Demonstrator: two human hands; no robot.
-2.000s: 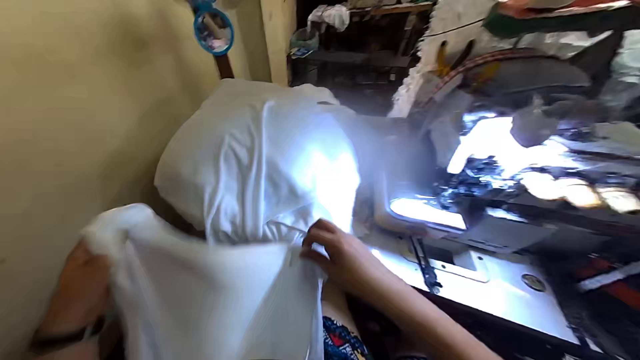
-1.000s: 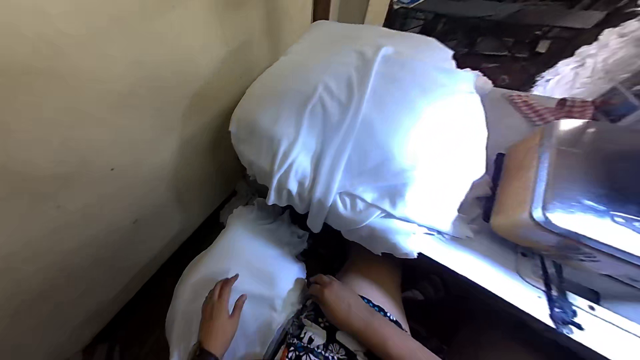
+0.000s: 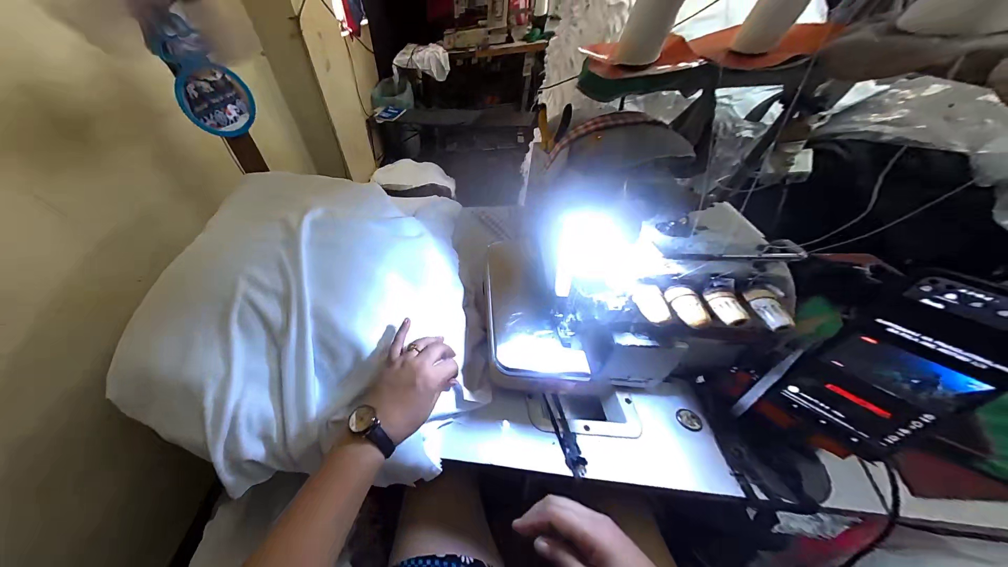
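My left hand (image 3: 415,383), with a watch on the wrist and a ring, lies on the right side of a big pile of white fabric (image 3: 276,315), its fingers apart. Below the front edge of the white machine table (image 3: 630,457), my right hand (image 3: 579,531) hovers over my lap, holding nothing that shows; its lower part is cut off by the frame. An overlock sewing machine (image 3: 535,315) stands right of the pile, its lamp glaring over the needle area.
Thread cones (image 3: 646,31) stand above the machine on an orange holder. A lit phone or tablet screen (image 3: 890,378) is at the right. More white fabric (image 3: 252,520) hangs low left, beside the wall (image 3: 71,236). A blue-framed round object (image 3: 215,100) hangs upper left.
My left hand has moved from the low white piece up onto the pile. Two seconds ago both hands held a white piece in front of the pile. The view has swung back toward the machine.
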